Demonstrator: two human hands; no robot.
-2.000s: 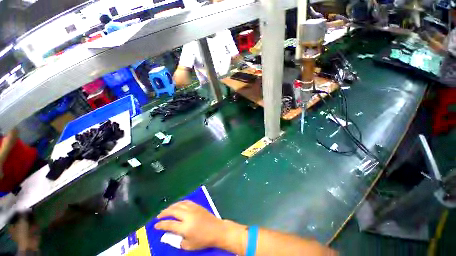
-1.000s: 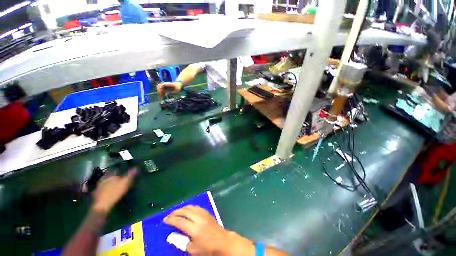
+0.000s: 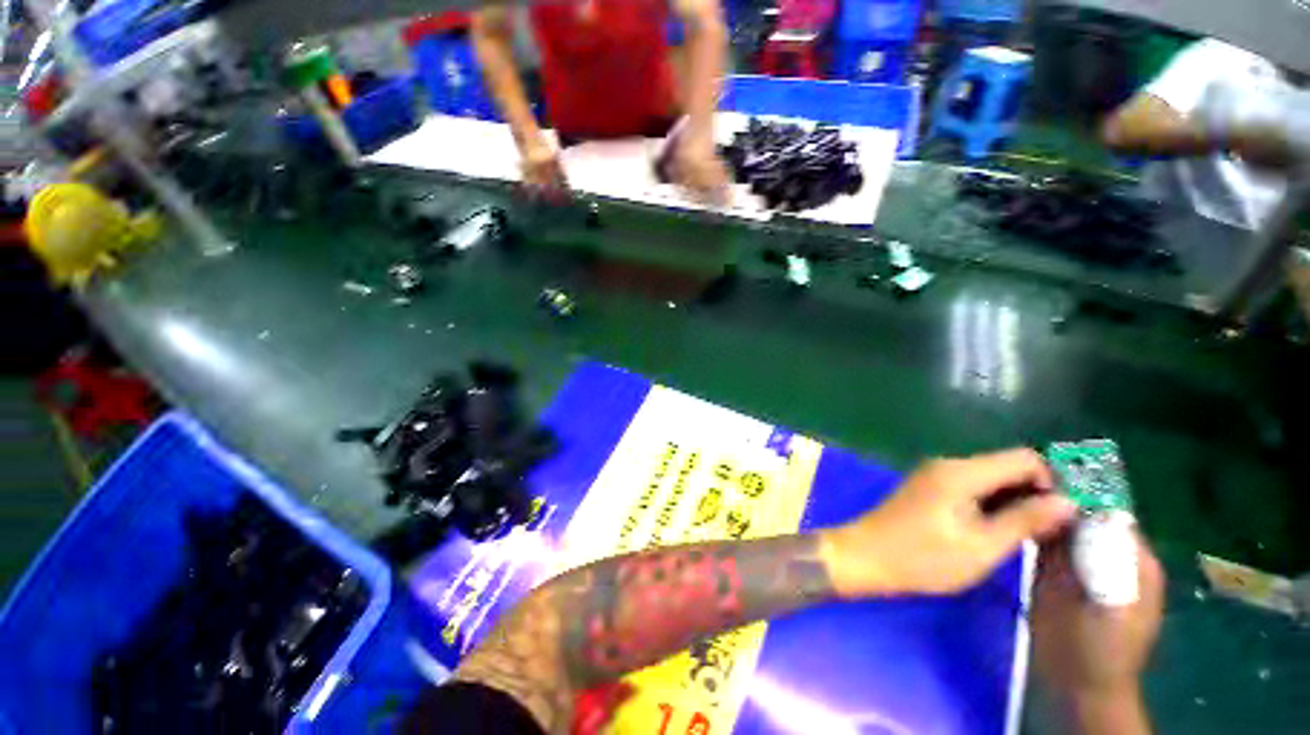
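My left hand (image 3: pixel 941 528) reaches in from the lower left with a tattooed forearm. Its fingertips pinch near the lower left corner of a small green circuit board (image 3: pixel 1089 475). My right hand (image 3: pixel 1095 610) is just below, at the right, with a small white piece (image 3: pixel 1108 557) at its fingers, right under the board. The hands meet at the board; whether board and white piece touch cannot be told. The blue-and-yellow carton sheet (image 3: pixel 718 481) lies under my left arm. A heap of black parts (image 3: pixel 467 445) lies at its upper left corner.
A blue crate (image 3: pixel 367 553) with dark parts stands lower left. Across the green line surface (image 3: pixel 632 309), a person in red works beside a pile of black parts (image 3: pixel 793 162). Loose boards (image 3: pixel 908 269) lie on the line. Another person's arm is upper right.
The view has swung left, bringing in the crate and the person in red. My left hand has moved from over the line to my right hand, and a green board is now at its fingertips.
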